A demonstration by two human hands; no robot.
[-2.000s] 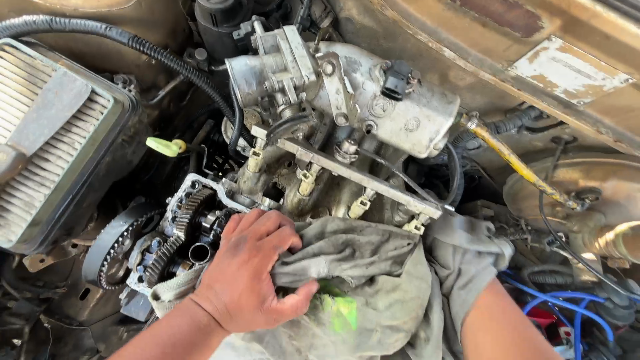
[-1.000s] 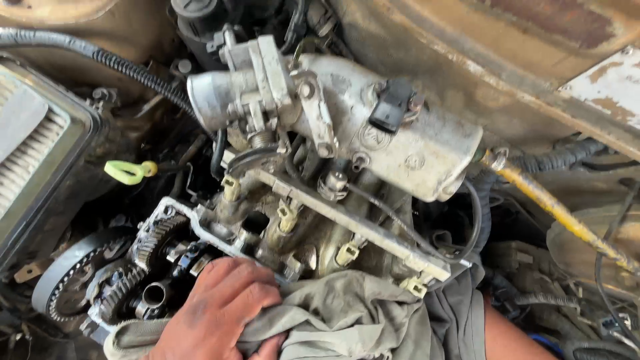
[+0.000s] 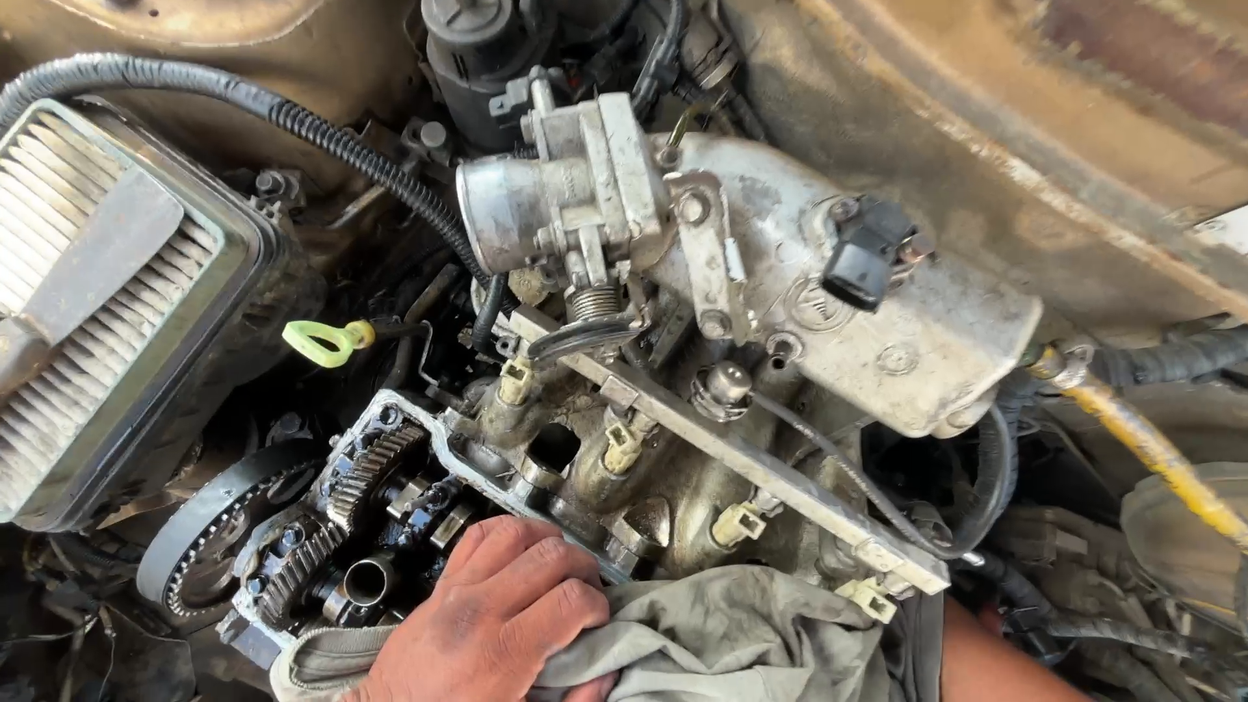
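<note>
My left hand rests with curled fingers on a grey-green cloth spread over the cylinder head, and the cloth's edge lies under it. Left of the hand, the camshaft gears and oily valve gear are exposed. My right hand is hidden; only the forearm shows at the lower right, running behind the cloth below the end of the metal fuel rail. Several pale injector connectors stand along the rail. The toothed timing belt lies left of the gears.
An air filter with a flat-bladed tool on it sits at the left. A yellow-green dipstick handle stands nearby. The throttle body and intake manifold rise behind the rail. A yellow hose runs right.
The right hand, under the cloth two seconds ago at the rail's right end, has moved lower and out of sight. The left hand's fingers, spread earlier, are now drawn together. The view has shifted.
</note>
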